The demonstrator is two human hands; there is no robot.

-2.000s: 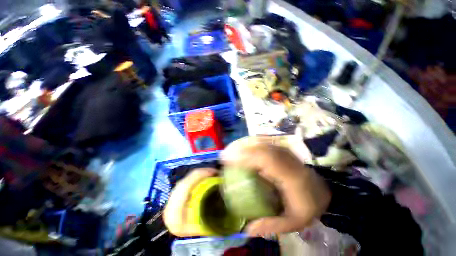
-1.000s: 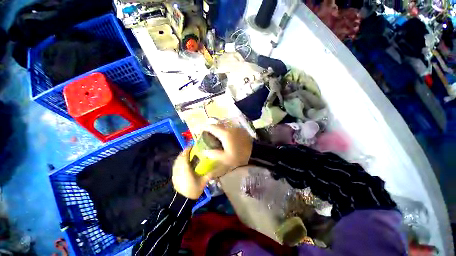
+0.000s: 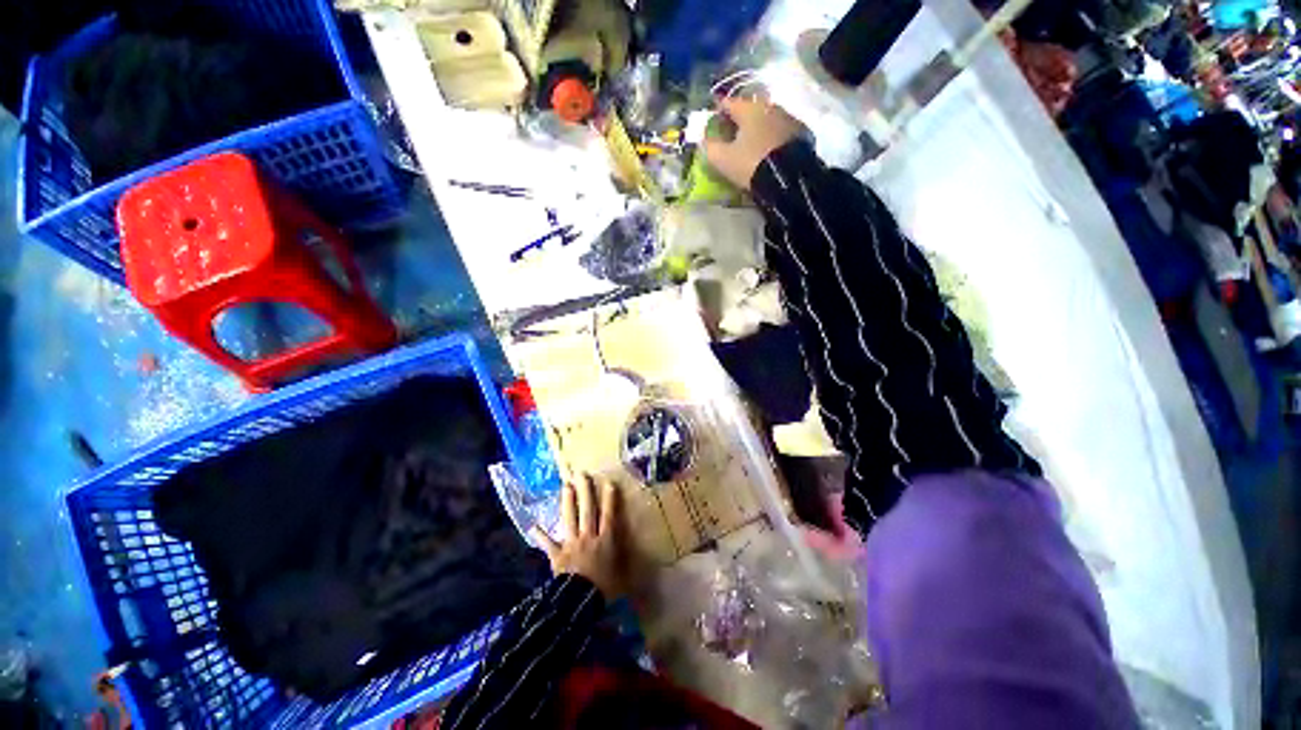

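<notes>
My right hand point(image 3: 756, 139) is stretched out over the back of the cluttered table. Its fingers are curled around the dark green top of a yellow-green round container point(image 3: 706, 183), which is partly hidden. My left hand point(image 3: 589, 542) lies palm down at the near edge of the table, fingers spread and empty, beside a crinkled clear plastic bag point(image 3: 528, 502). A small round clear tray point(image 3: 658, 444) with dark and shiny bits stands on the pale wooden board point(image 3: 578, 382), in front of my left fingertips.
A blue crate point(image 3: 107, 535) with black cloth stands on the floor at left. A red stool point(image 3: 200, 228) stands behind it, against another blue crate point(image 3: 86, 214). The table holds a cream parts tray point(image 3: 471, 60), an orange knob point(image 3: 572, 99), a clear plastic bundle point(image 3: 624, 245) and a dark cylinder point(image 3: 868, 36).
My hands have parted. My right hand has moved forward to the table's back with the yellow-green container. My left hand has let go of it and come down on the table edge.
</notes>
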